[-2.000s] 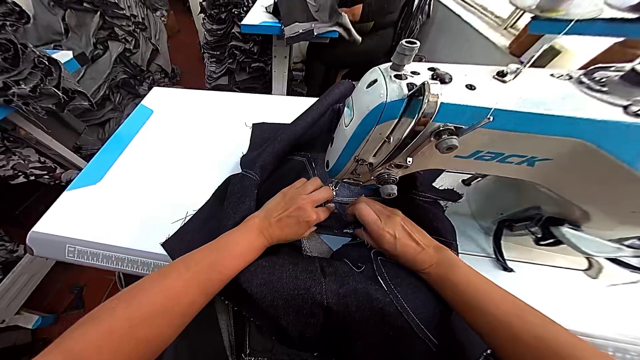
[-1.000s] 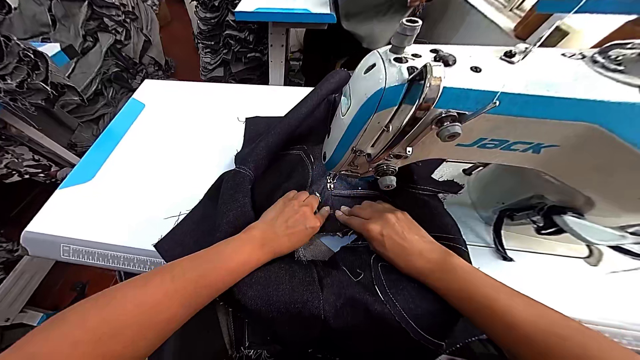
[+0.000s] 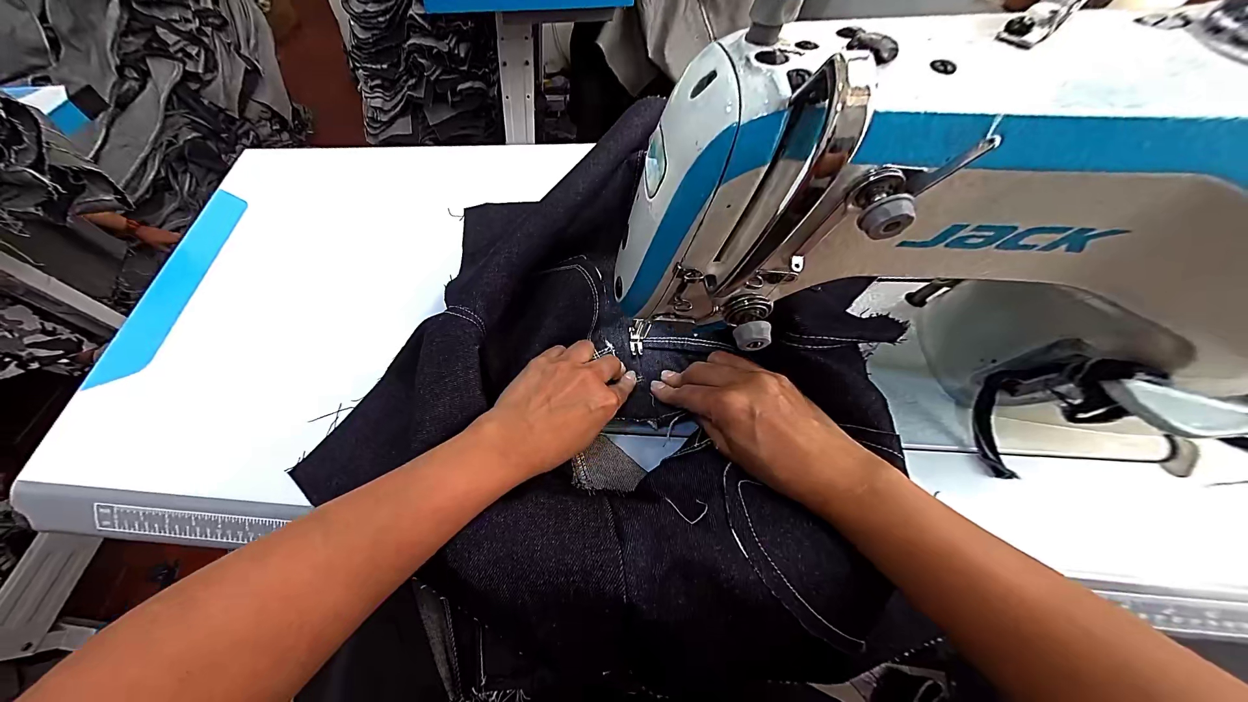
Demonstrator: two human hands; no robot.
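Observation:
Dark denim trousers (image 3: 546, 546) with pale topstitching lie bunched under the head of a white and blue Jack sewing machine (image 3: 1014, 214) and hang over the table's front edge. The metal presser foot (image 3: 638, 336) sits on the denim beside a double row of stitching. My left hand (image 3: 570, 400) presses the cloth just in front and to the left of the foot, fingertips bent down. Flat on the same piece, my right hand (image 3: 746, 405) pinches or presses it to the right, its fingertips close to the left ones. The needle tip cannot be made out.
The white sewing table (image 3: 292, 253) has a blue strip and a printed ruler along its front edge. Piles of grey and dark cloth (image 3: 175, 88) stand behind at the left, where another person's hand (image 3: 141, 232) shows. A black knee-lifter-like strap or cloth hangs near the machine's arm.
Both hands remain on the denim by the presser foot. The right hand has drawn back from the foot since the earliest frame. At the far left, another person's hand has come into view.

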